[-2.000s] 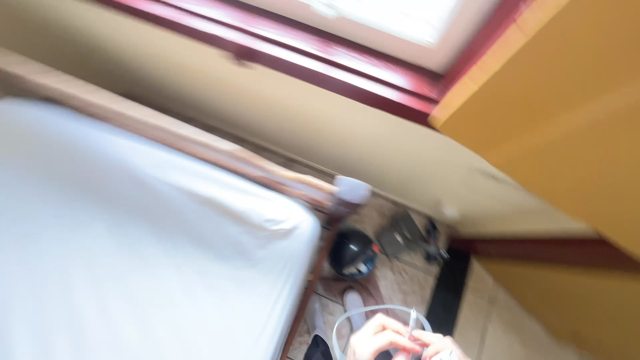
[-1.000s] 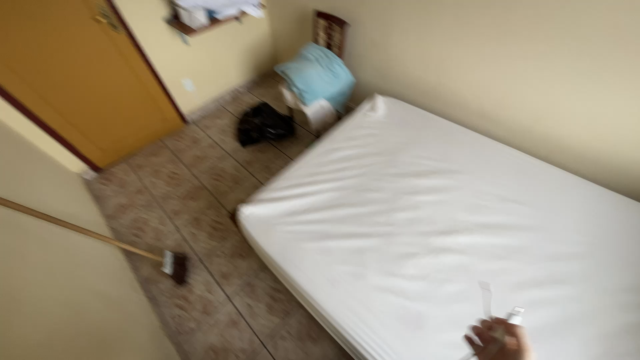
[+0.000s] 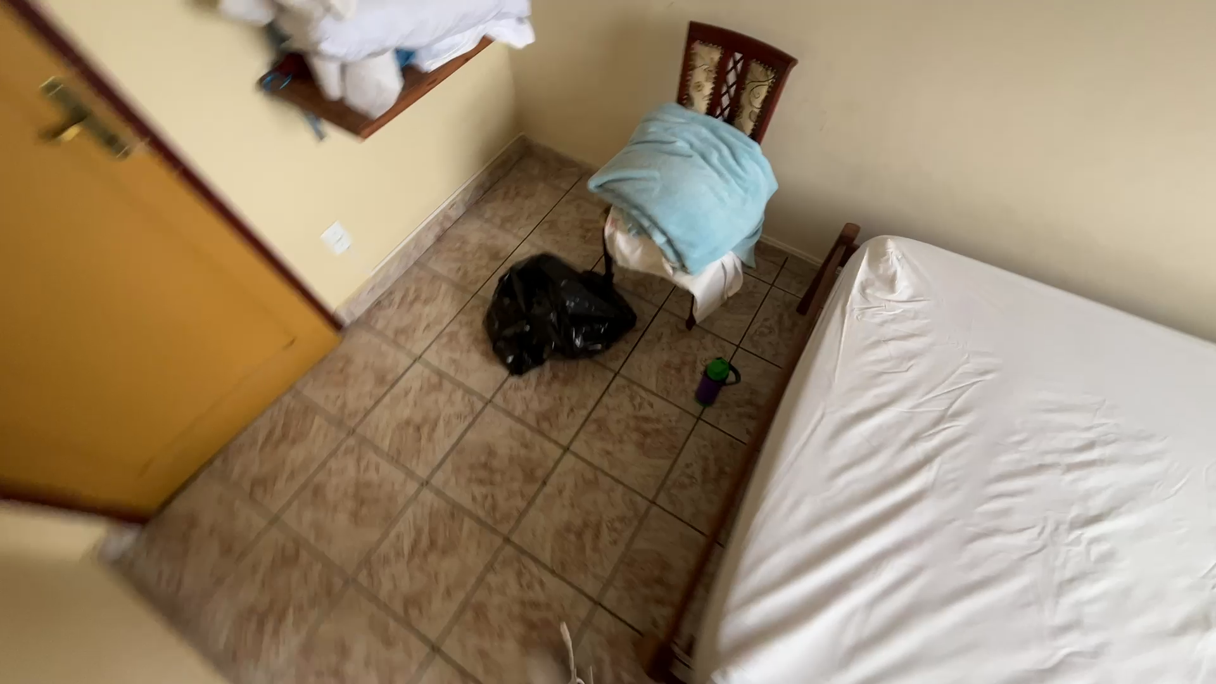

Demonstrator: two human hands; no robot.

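Observation:
Neither my left hand nor my right hand shows in the head view now. At the bottom edge a thin pale cord-like piece [image 3: 568, 646] pokes up; what holds it is out of view. A bed with a white fitted sheet [image 3: 969, 475] fills the right side, its wooden frame along the near edge. Light blue blankets [image 3: 698, 180] lie heaped on a wooden chair [image 3: 727, 71] in the corner, over a white cloth [image 3: 712, 285]. A black plastic bag [image 3: 551, 313] rests on the floor in front of the chair.
A green and purple bottle [image 3: 712, 382] stands on the tiled floor [image 3: 484, 456] between chair and bed. A wooden wall shelf [image 3: 370, 109] with white linens juts out at the upper left, near the closed yellow-brown door [image 3: 142, 304].
The view has swung from the window side to the door and chair corner. The hand seen over the bed a second ago is out of view, and so is the broom.

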